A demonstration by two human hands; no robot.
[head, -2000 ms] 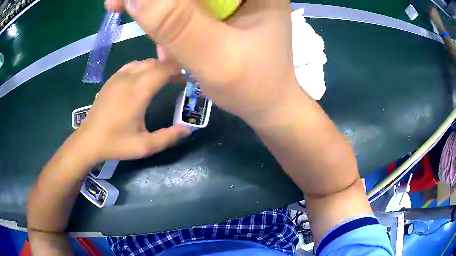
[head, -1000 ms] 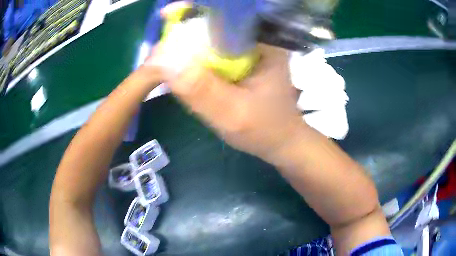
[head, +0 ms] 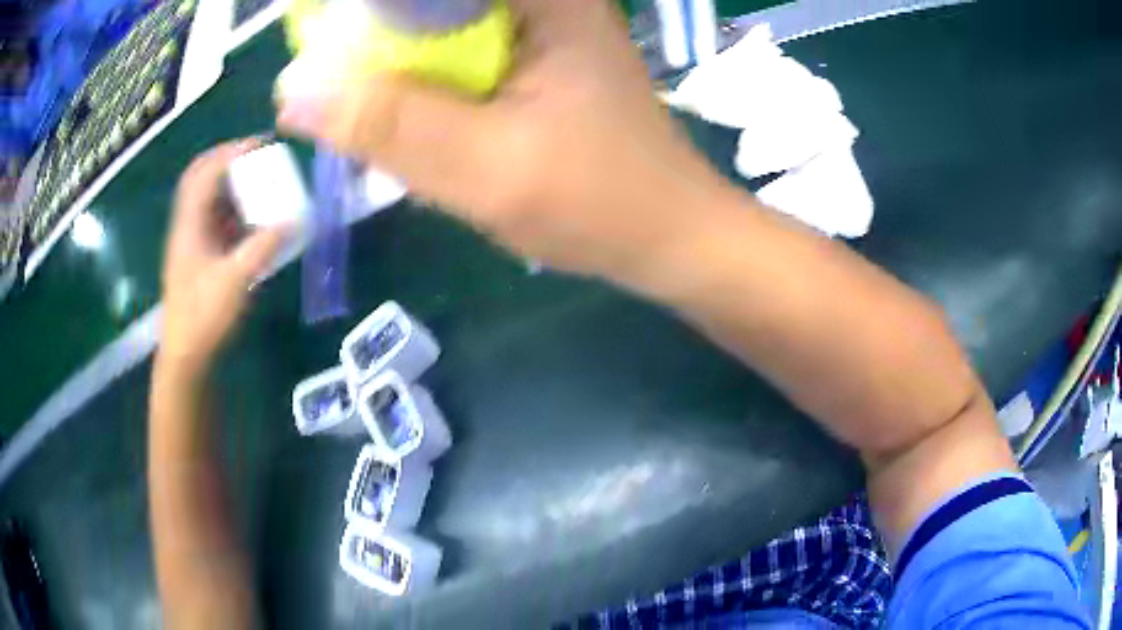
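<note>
My right hand is closed around the yellow grip wrap of the dispensing gun at the top; the gun is mostly cut off by the picture's edge and its nozzle is not seen. My left hand is at the upper left, with thumb and fingers around a white housing over the green belt; its open end does not show. Several open white housings with circuit boards inside stand touching in a zigzag row on the dark-green surface, left of centre.
A translucent purple-blue strip lies across the pale line, right of my left hand. Crumpled white cloth or tissue lies right of my right hand. A tray of parts is at the upper left. A pale curved edge is at the right.
My left hand has moved left and down, away from my right hand, and a white housing now shows in it. The row of housings appears slightly shifted as the view moved.
</note>
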